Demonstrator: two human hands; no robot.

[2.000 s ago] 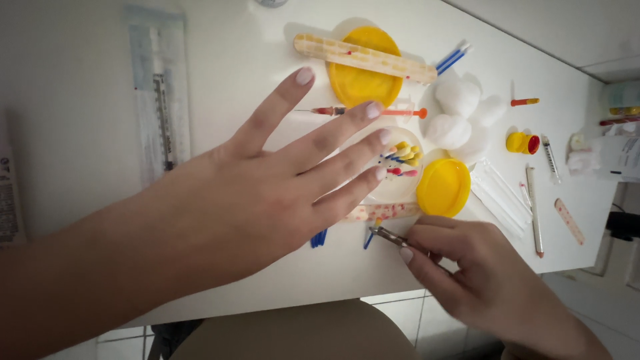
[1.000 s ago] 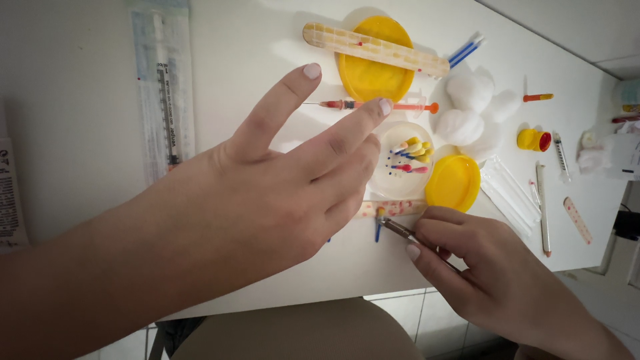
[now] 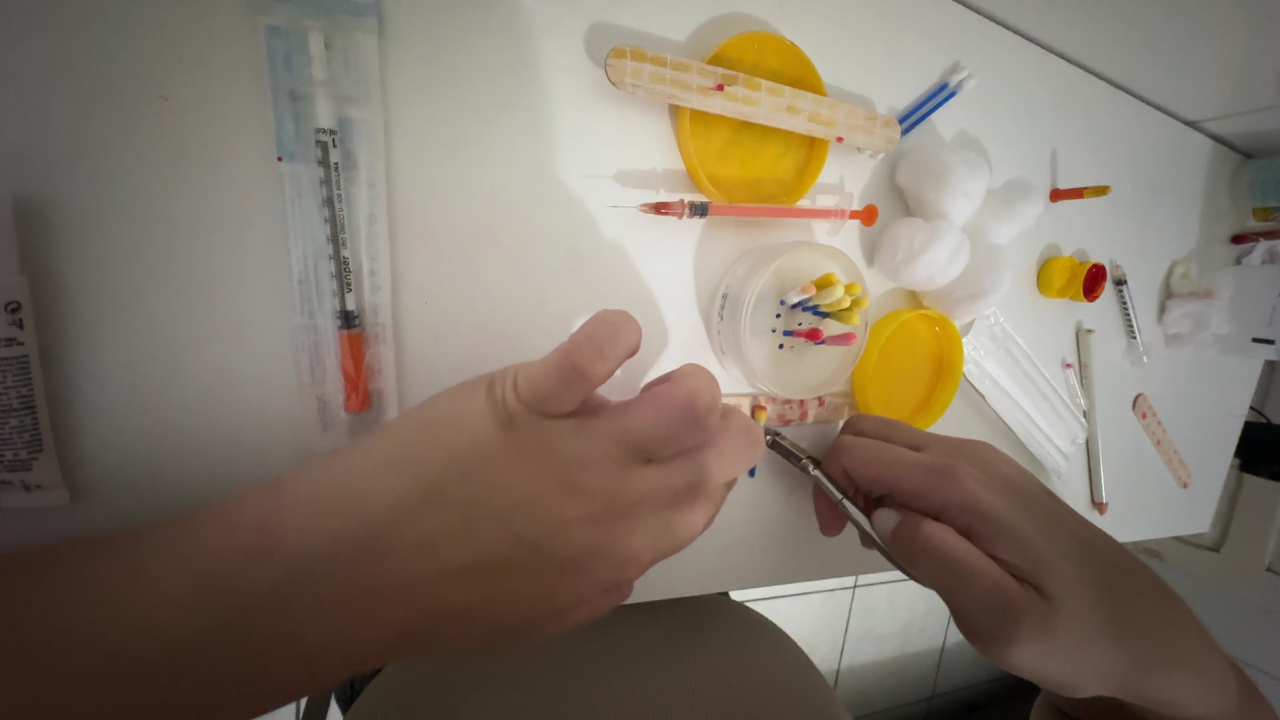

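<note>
My right hand (image 3: 950, 530) holds a slim metal handle (image 3: 840, 500), perhaps a scalpel, its tip beside a yellow-tipped cotton swab (image 3: 760, 415) with a blue stick. That swab lies against a stained wooden stick (image 3: 805, 410). My left hand (image 3: 610, 460) has its fingers curled down by the swab; its fingertips are partly hidden, so a grip cannot be confirmed. Just above stands a clear round container (image 3: 745, 330) holding several colored swab pieces upright. A yellow lid (image 3: 908, 368) sits right of it. An uncapped syringe (image 3: 770, 211) with orange plunger lies above, needle pointing left.
A larger yellow lid (image 3: 750, 160) lies under a patterned wooden stick (image 3: 750, 95), near blue swabs (image 3: 930, 100). Cotton balls (image 3: 920, 253), clear packaging (image 3: 1020, 390), a pencil (image 3: 1092, 420) and a small yellow pot (image 3: 1060, 278) are at the right. A packaged syringe (image 3: 335, 220) lies left.
My left hand has gone from spread fingers over the container to curled fingers lower down, by the metal tool's tip. The container now shows fully.
</note>
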